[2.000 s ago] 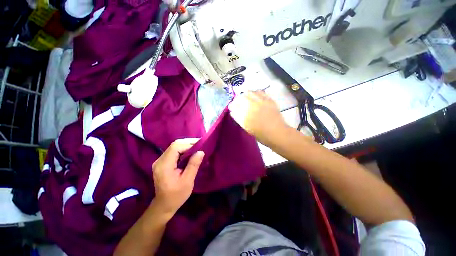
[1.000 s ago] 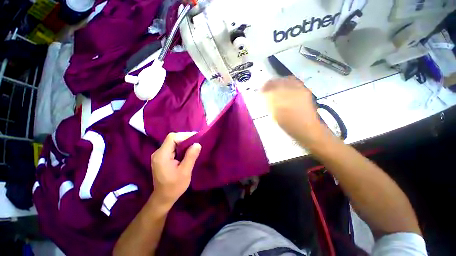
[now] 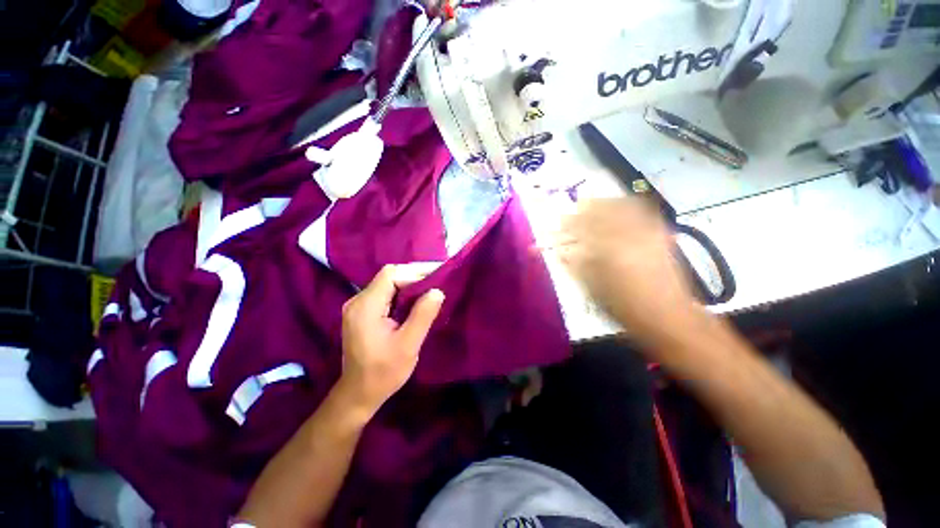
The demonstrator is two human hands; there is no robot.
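The maroon garment [image 3: 495,299] lies under the needle area of the white sewing machine [image 3: 639,52], with its white-banded bulk hanging to the left. A grey facing piece [image 3: 469,206] shows along its edge beside the needle. My left hand [image 3: 387,335] pinches the folded maroon edge between thumb and fingers, below the needle. My right hand [image 3: 618,248] is blurred, off the cloth, over the white table [image 3: 825,237] right of the needle. Its fingers look bent; whether it holds anything small cannot be told.
Black shears [image 3: 706,263] lie partly behind my right hand. A slim metal tool [image 3: 696,137] lies by the machine base. The white lamp head [image 3: 353,163] hangs left of the needle. A wire rack [image 3: 62,150] stands at far left. A red cord [image 3: 670,454] hangs below the table.
My right hand has left the cloth edge near the needle and moved right over the table. My left hand keeps its pinch. The whole view has shifted slightly.
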